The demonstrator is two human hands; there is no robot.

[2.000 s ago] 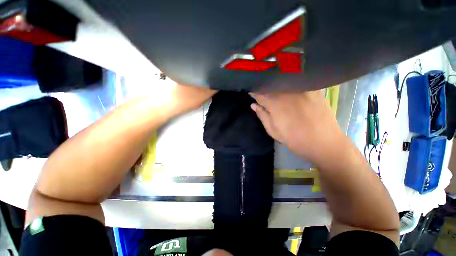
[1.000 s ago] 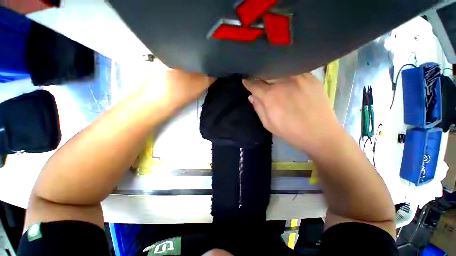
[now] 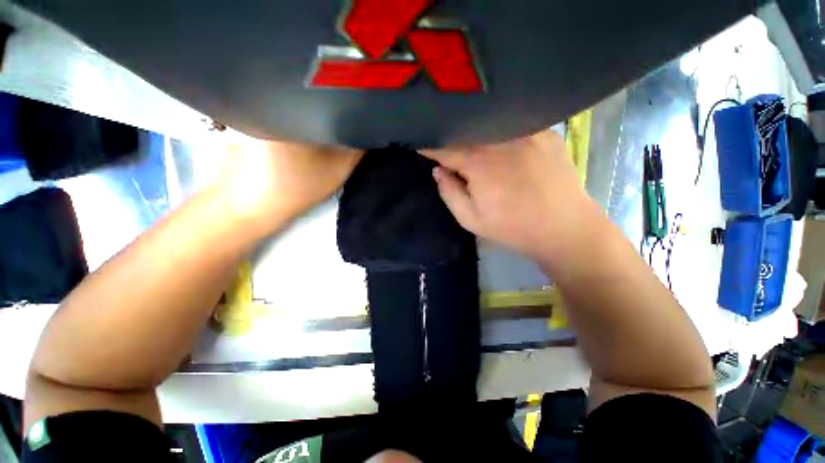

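Observation:
A black pouch piece (image 3: pixel 398 212) lies under the front of the sewing machine head (image 3: pixel 543 63). Below it a black zippered panel (image 3: pixel 393 316) with a thin silvery zipper line (image 3: pixel 424 321) runs over the table's front edge towards my lap. My left hand (image 3: pixel 294 176) is at the piece's upper left edge, its fingertips hidden under the machine head. My right hand (image 3: pixel 507 185) holds the upper right edge between thumb and fingers, with fingertips partly hidden. The needle area is hidden behind the machine head.
Green-handled snips (image 3: pixel 654 194) lie right of the machine. Two blue bins (image 3: pixel 742 158) with small parts stand at the right edge. Yellow tape (image 3: pixel 516 298) edges the sewing area. Black pieces (image 3: pixel 41 244) lie at the left, beside a blue crate (image 3: pixel 11 136).
The view has shifted, so the machine badge and the table items sit further left. Both hands keep nearly the same place on the black piece, which shows little movement.

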